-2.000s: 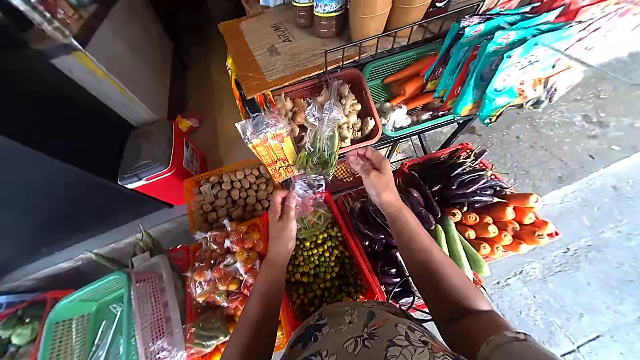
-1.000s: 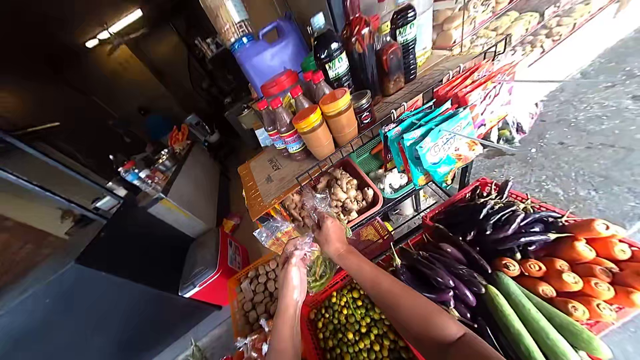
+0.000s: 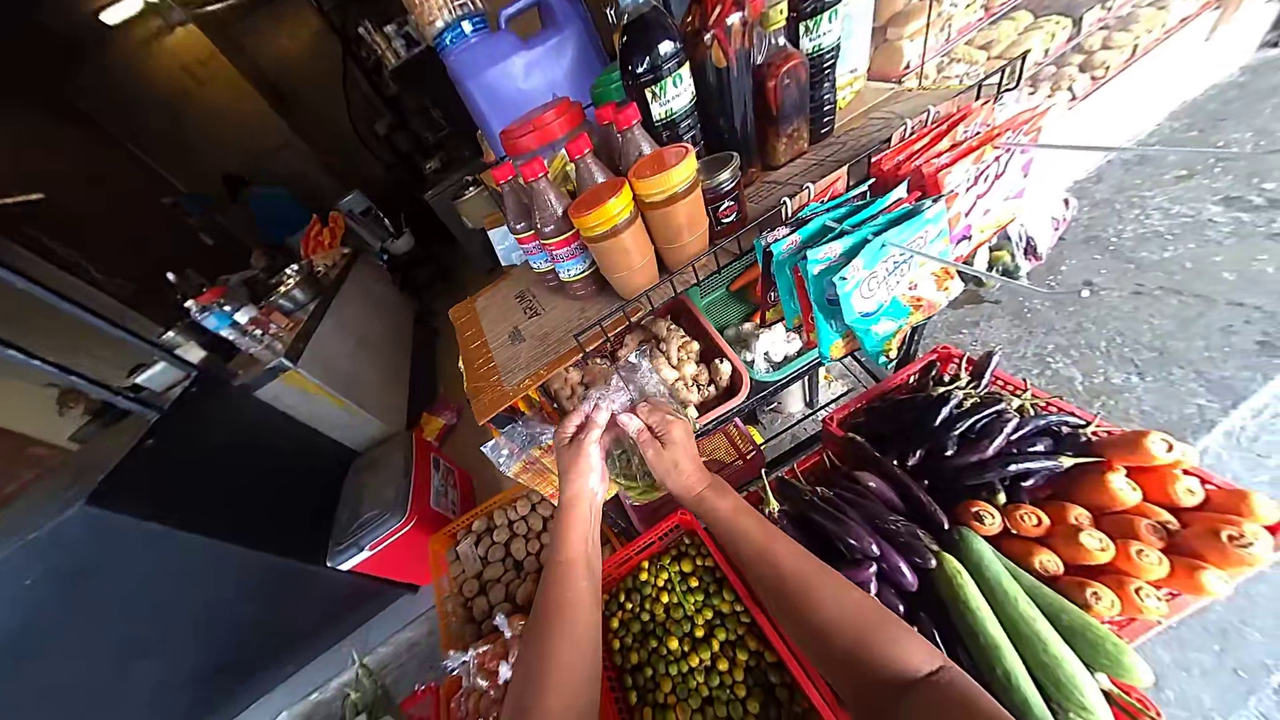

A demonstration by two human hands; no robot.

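My left hand point(image 3: 583, 447) and my right hand point(image 3: 662, 445) are close together, fingers pinching the top of a clear plastic bag point(image 3: 630, 465) with something green inside. The bag hangs over the gap between the ginger and the small citrus fruits. Just beyond my hands, ginger roots point(image 3: 682, 355) fill a reddish basket. Below them, small green and yellow citrus fruits point(image 3: 690, 630) lie in a red crate point(image 3: 735, 590). Left of my left hand is another plastic packet point(image 3: 522, 450) with yellow and orange on it. Brown round produce point(image 3: 500, 555) fills an orange crate at the lower left.
Eggplants point(image 3: 840, 520), long green gourds point(image 3: 1010, 610) and carrots point(image 3: 1130, 540) are at the right. Sauce bottles point(image 3: 560, 235) and orange-lidded jars point(image 3: 615, 240) stand on the shelf ahead, behind a black wire rail point(image 3: 700, 265) with hanging teal packets point(image 3: 890, 275). A red cooler point(image 3: 425, 510) stands at the left.
My hands were apart two seconds ago, the right one off the bag; now both meet at its top. The view has tilted up toward the shelf.
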